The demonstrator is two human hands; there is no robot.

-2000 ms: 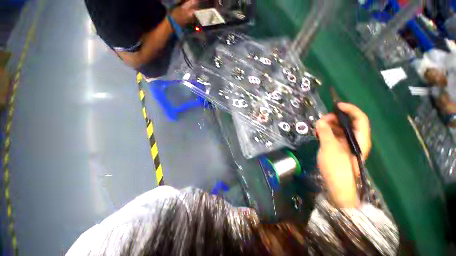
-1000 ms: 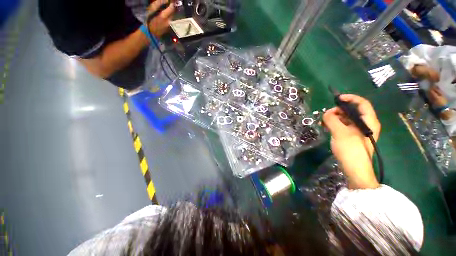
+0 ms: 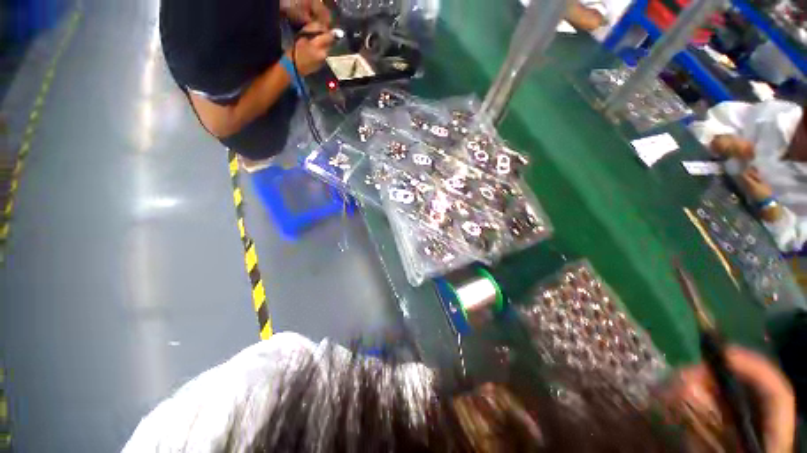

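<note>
My right hand (image 3: 763,394) is at the lower right, blurred and partly cut off, holding the black-handled soldering iron (image 3: 727,376) with its tip pointing up and left. Below and left of it lies a single blister tray (image 3: 595,326) filled with small parts. Stacked clear blister trays (image 3: 456,190) with ring parts lie further up the bench. The solder spool (image 3: 478,294), silvery with green flanges, stands just below the stack. My left hand is not in view; only a white sleeve or shoulder and hair show at the bottom.
A person's arm (image 3: 257,93) works at the upper left beside a black stand with a pale square tray (image 3: 350,66). A metal post (image 3: 522,57) rises behind the trays. Another person's hands (image 3: 743,164) are at the right. A blue stool (image 3: 296,202) stands on the floor near yellow-black tape (image 3: 251,265).
My right hand has moved with the iron from beside the stacked trays down and right, to the lower right. The single filled tray now shows fully. The camera view has shifted somewhat.
</note>
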